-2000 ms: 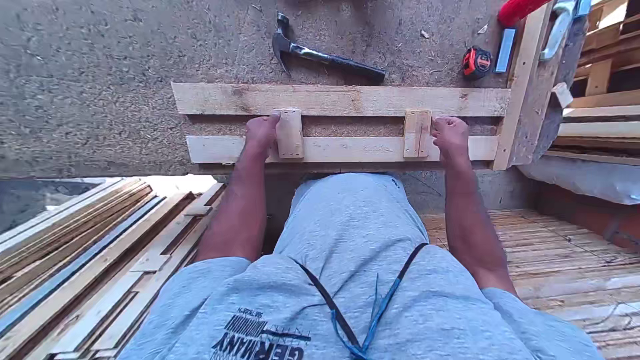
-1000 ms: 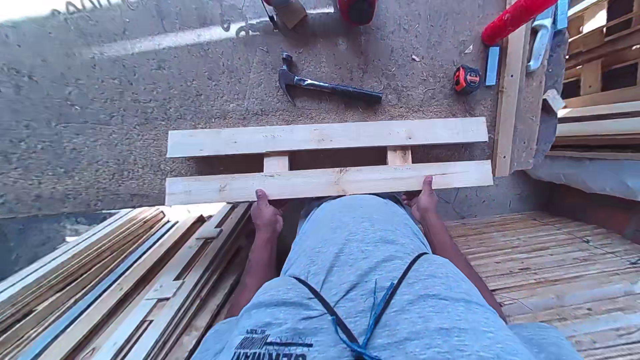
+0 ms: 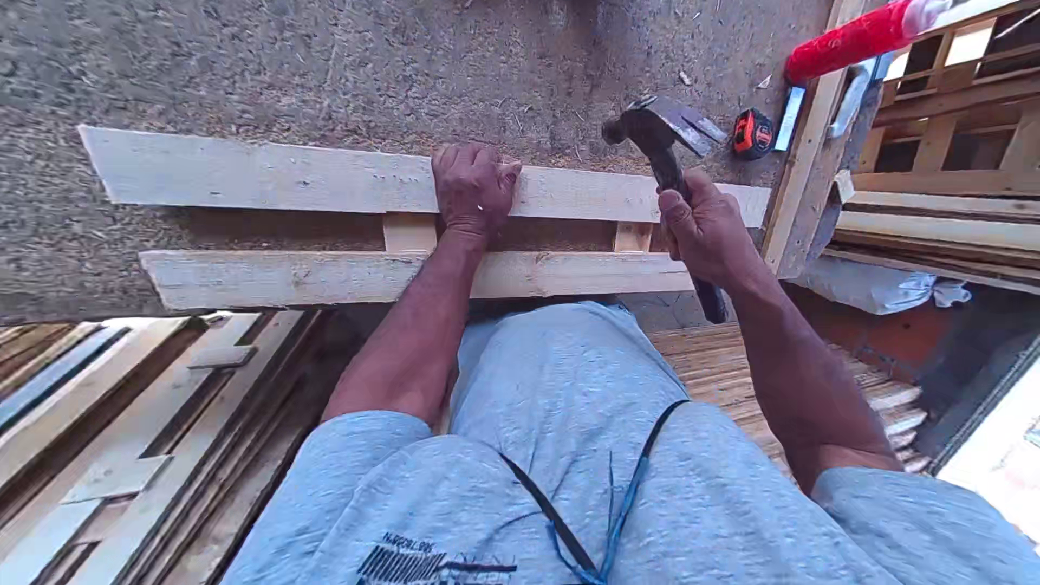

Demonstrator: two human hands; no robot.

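Note:
Two long pale wooden boards lie side by side, the far board (image 3: 268,175) and the near board (image 3: 561,275), with a gap between them. A left short wooden block (image 3: 409,232) and a right short wooden block (image 3: 632,236) show in the gap, under the boards. My left hand (image 3: 475,188) presses on the far board with curled fingers; whether it holds something small is hidden. My right hand (image 3: 705,223) grips the handle of a claw hammer (image 3: 662,130), raised over the boards' right part, head toward the far side.
A tape measure (image 3: 753,134) and a red cylindrical object (image 3: 849,41) are at the far right, near an upright timber edge (image 3: 800,171). Stacked wooden slats (image 3: 187,406) stand at the lower left. More stacked boards (image 3: 942,223) are at the right.
The joined boards have been turned over: the blocks were on top, now underneath. My right hand has taken up the hammer from the work surface. My left hand has moved onto the far board.

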